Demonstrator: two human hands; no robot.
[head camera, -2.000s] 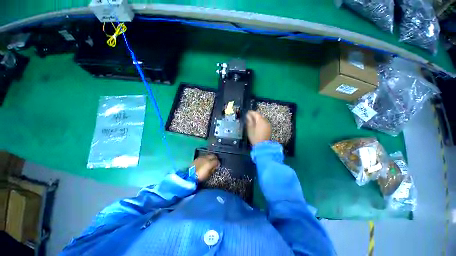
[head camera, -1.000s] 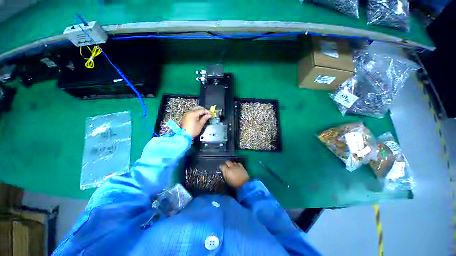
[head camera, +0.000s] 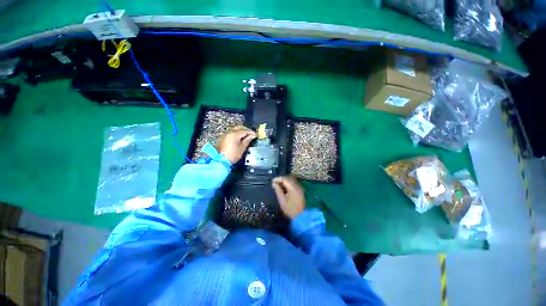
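Observation:
The black assembly fixture stands upright in the centre, with a silver nest plate and a yellow piece just beyond it. My left hand is at the fixture's left side, fingertips pinched beside the yellow piece; any part in them is too small to tell. My right hand is over the right rear edge of the front parts tray, thumb and finger close together; I cannot tell if they hold a part. The left parts tray and right parts tray are heaped with tiny metal parts.
A labelled plastic bag lies left. A thin dark tool lies right of the front tray. Bags of orange-brown parts, a cardboard box and a bag of dark parts are further right. A blue cord hangs at the left.
Two seconds ago my right hand was at the fixture and my left at the front tray. Since one second ago, my left hand stays by the yellow piece and my right has moved slightly up towards the fixture.

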